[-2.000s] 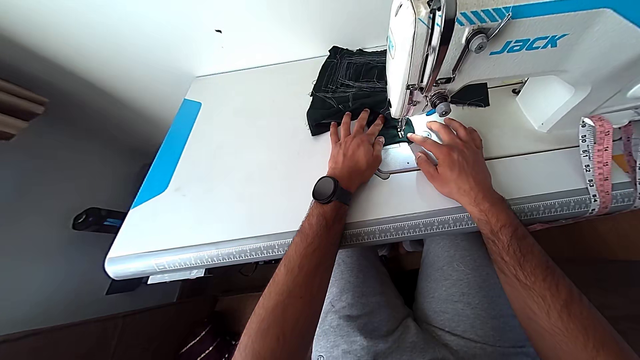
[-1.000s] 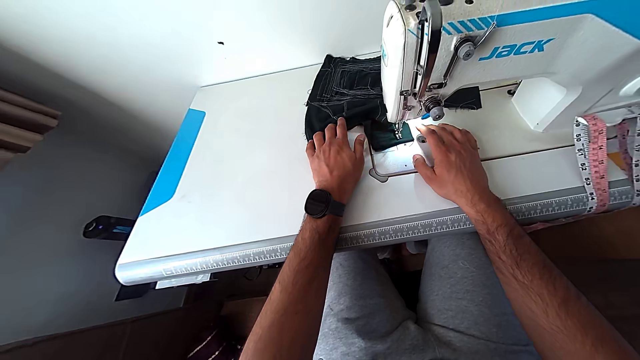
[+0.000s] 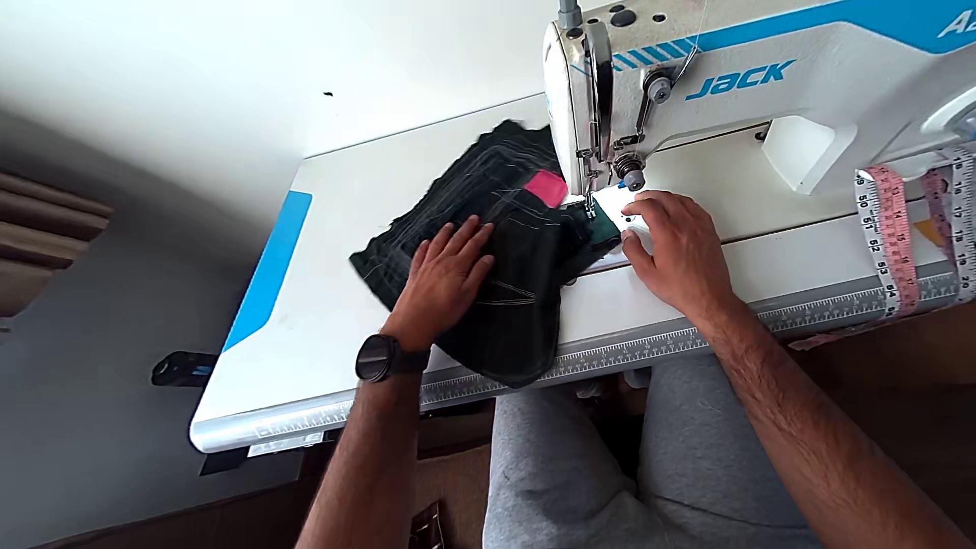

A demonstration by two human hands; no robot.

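A dark fabric piece with pale stitching lines (image 3: 503, 252) lies on the sewing machine table, and its lower end reaches over the front edge. My left hand (image 3: 450, 271) rests flat on it, fingers slightly apart. On the fabric is a small pink patch (image 3: 547, 188). The presser foot of the sewing machine (image 3: 589, 206) stands over a green part of the fabric (image 3: 602, 225). Just right of that part is my right hand (image 3: 675, 244), its fingers bent and apart near the needle plate, with nothing seen in its grasp.
The white Jack sewing machine (image 3: 732, 99) spans the upper right. Tape measures, pink and white (image 3: 896, 236), hang over the table's right front. A printed ruler strip (image 3: 633, 351) runs along the front edge. A wall (image 3: 412, 61) rises behind the table.
The dark fabric now spreads further left and forward, over the front edge; the pink patch has come into sight. My left hand lies on top of the fabric, farther left of the presser foot.
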